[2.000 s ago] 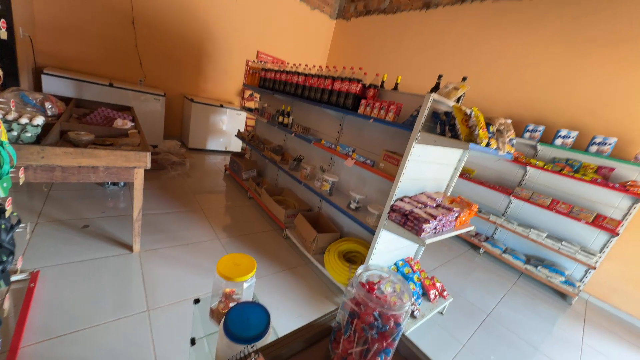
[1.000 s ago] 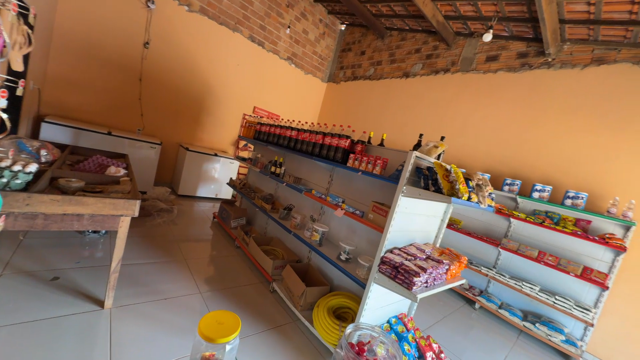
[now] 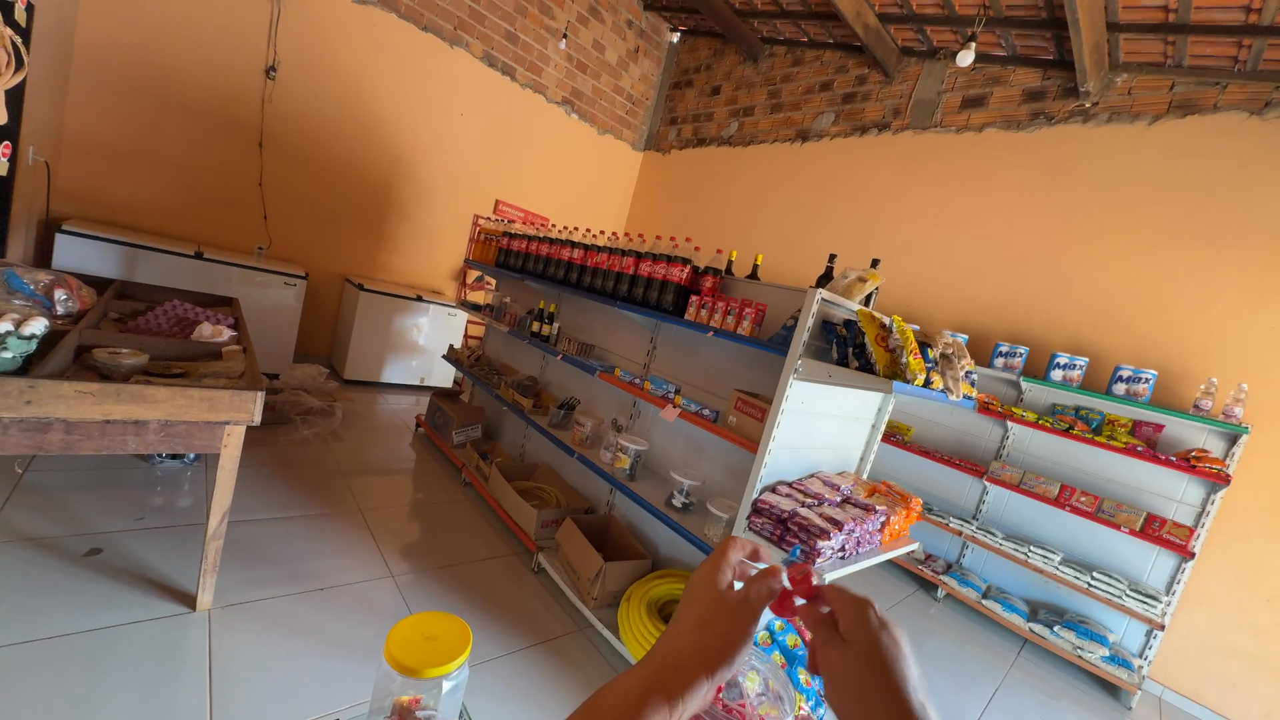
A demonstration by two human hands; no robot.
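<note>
My left hand and my right hand are raised close together at the lower right of the middle. Between their fingertips is a small red wrapped candy, with a bit of blue near the left fingers; both hands pinch it. Below and partly behind them stands a clear plastic jar with red wrapped sweets in it. To the left, a clear jar with a yellow lid stands at the bottom edge.
A shelving unit bears cola bottles, cartons and a coiled yellow hose. Purple packets lie on its end shelf. More stocked shelves stand right. A wooden table is at left, with white chest freezers behind.
Both hands have come into view, holding the red candy; neither showed in the earlier frames. The view has tilted upward since the first frame, and the blue-lidded jar is out of view.
</note>
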